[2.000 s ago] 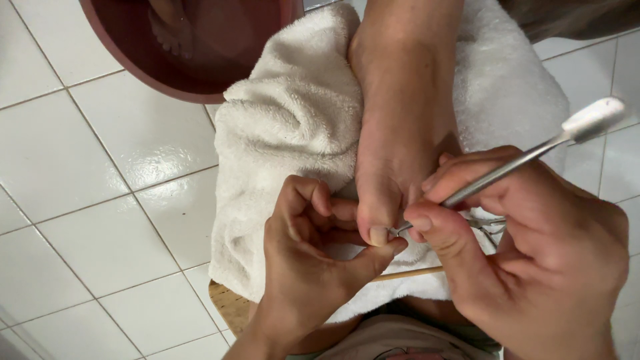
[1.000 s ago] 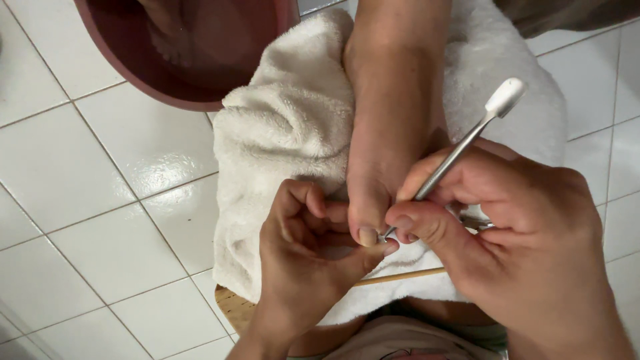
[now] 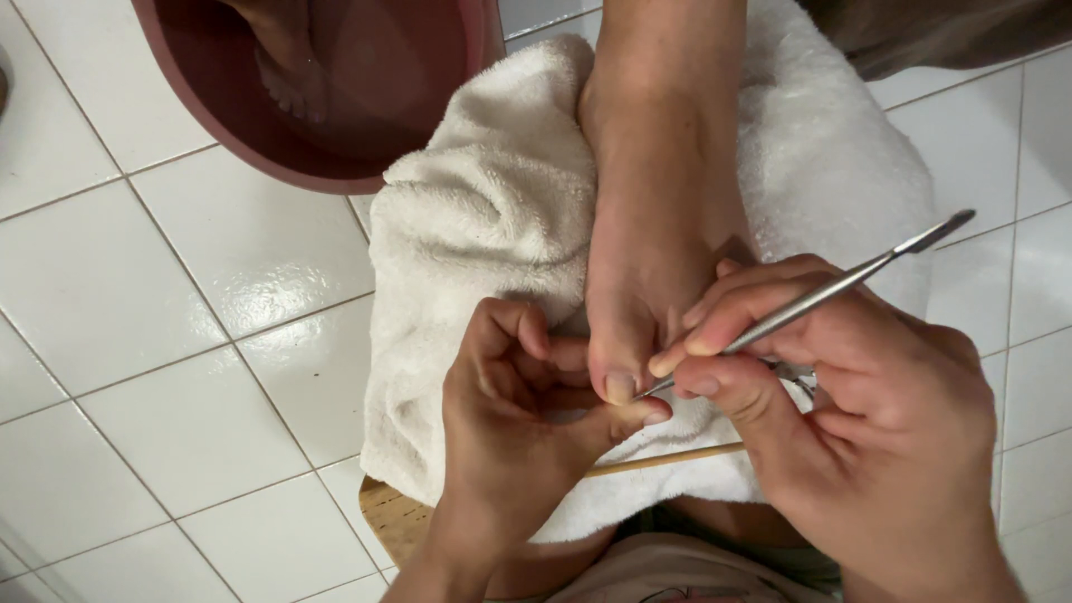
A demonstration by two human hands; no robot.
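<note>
A person's bare foot point(image 3: 662, 209) rests on a white terry towel point(image 3: 502, 201), toes toward me. My right hand point(image 3: 846, 385) holds a metal cuticle pusher point(image 3: 804, 306) like a pen, its lower tip at the edge of the big toenail point(image 3: 621, 387) and its flat end up to the right. My left hand point(image 3: 528, 419) grips the tip of the big toe, thumb below the nail and curled fingers at its side. Between my hands a thin wooden stick point(image 3: 670, 459) lies on the towel. A metal tool is partly hidden behind my right hand.
At the upper left stands a dark red plastic basin point(image 3: 335, 172) with water and another foot point(image 3: 289, 75) in it. A wooden board's corner point(image 3: 394, 515) shows under the towel. White floor tiles point(image 3: 167, 268) lie around, and brown cloth point(image 3: 946, 33) is at the upper right.
The cuticle pusher's upper end has swung and tilted down to the right since a second ago, as my right hand turned. My left hand stays at the big toe.
</note>
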